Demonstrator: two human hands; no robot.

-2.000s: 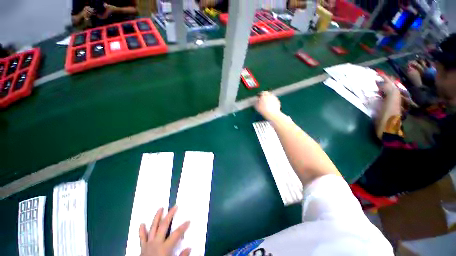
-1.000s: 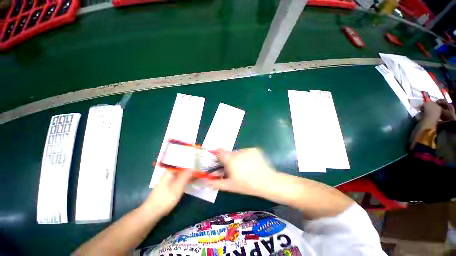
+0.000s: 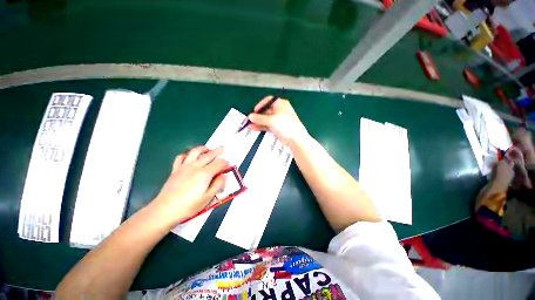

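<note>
My left hand lies over the red-framed phone housing and holds it on the white strips. The housing's right end, with a pale area and dark border, shows; the rest is under the hand. My right hand holds thin dark tweezers, points down at the top of the left middle adhesive strip. Whether a piece is at the tips is too small to tell. The right middle strip lies beside it, partly under my right wrist.
At left lie a strip with grey printed outlines and a plain white strip. Spare white strips lie at right. A pale rail with a post borders the bench. Another person's arm is at far right.
The housing was picked up and brought over the middle strips. My left hand now covers most of it. My right hand has moved from it to the strip's top with the tweezers.
</note>
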